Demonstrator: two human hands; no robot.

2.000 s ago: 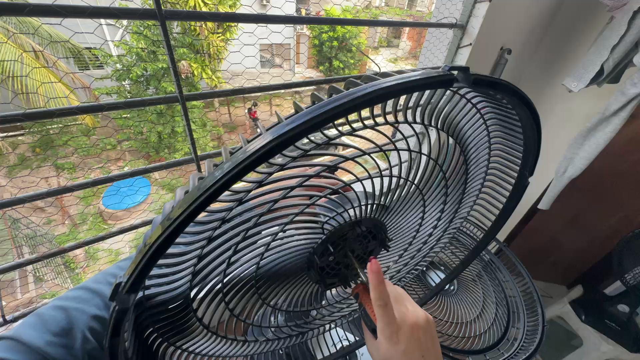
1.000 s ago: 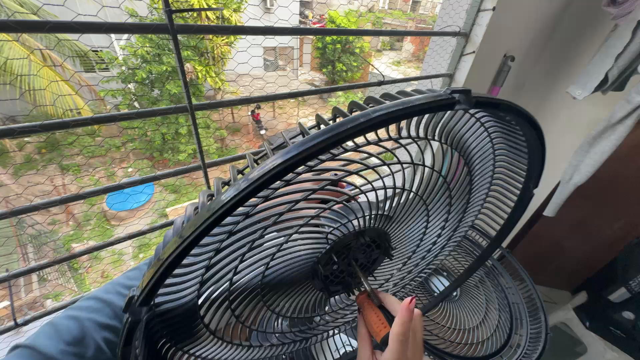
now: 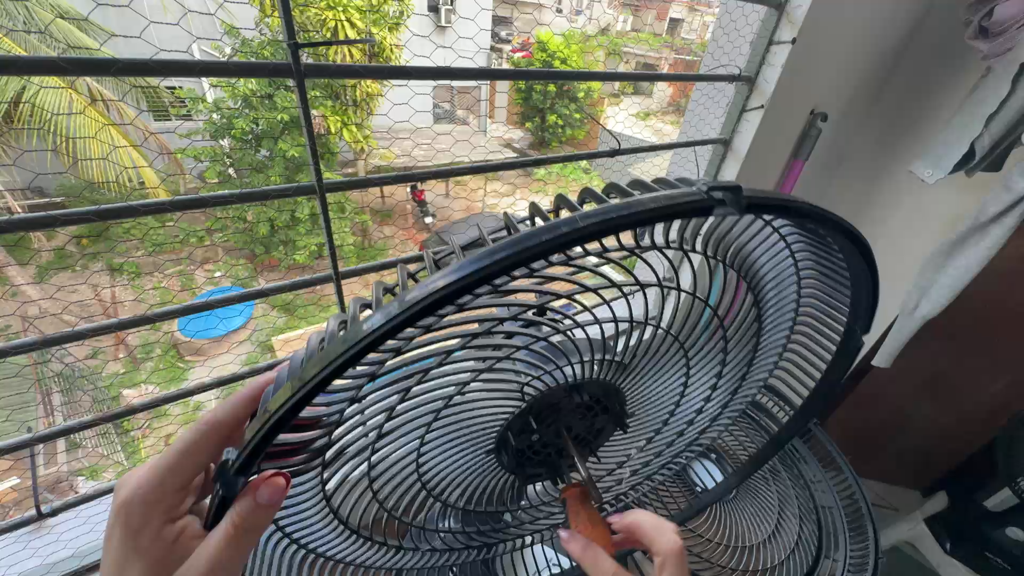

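A black plastic fan grille (image 3: 448,280) is tilted, its inner side toward me. My left hand (image 3: 200,488) grips its rim at the lower left, thumb on the near side. My right hand (image 3: 632,544), at the bottom, holds a screwdriver (image 3: 586,516) with an orange handle. The metal shaft points up to the grille's dark hub (image 3: 560,428); whether the tip sits in a screw cannot be told. Behind and below the grille, at the lower right, another round fan grille (image 3: 768,512) shows in part.
A barred window with wire mesh (image 3: 312,188) runs close behind the grille's upper left edge. A pole with a pink part (image 3: 796,164) leans at the wall. Cloths (image 3: 952,248) hang at the right, above dark items (image 3: 976,496).
My left hand has come into view and now holds the grille's rim. My right hand still holds the screwdriver at the hub, and more of its orange handle shows than two seconds ago.
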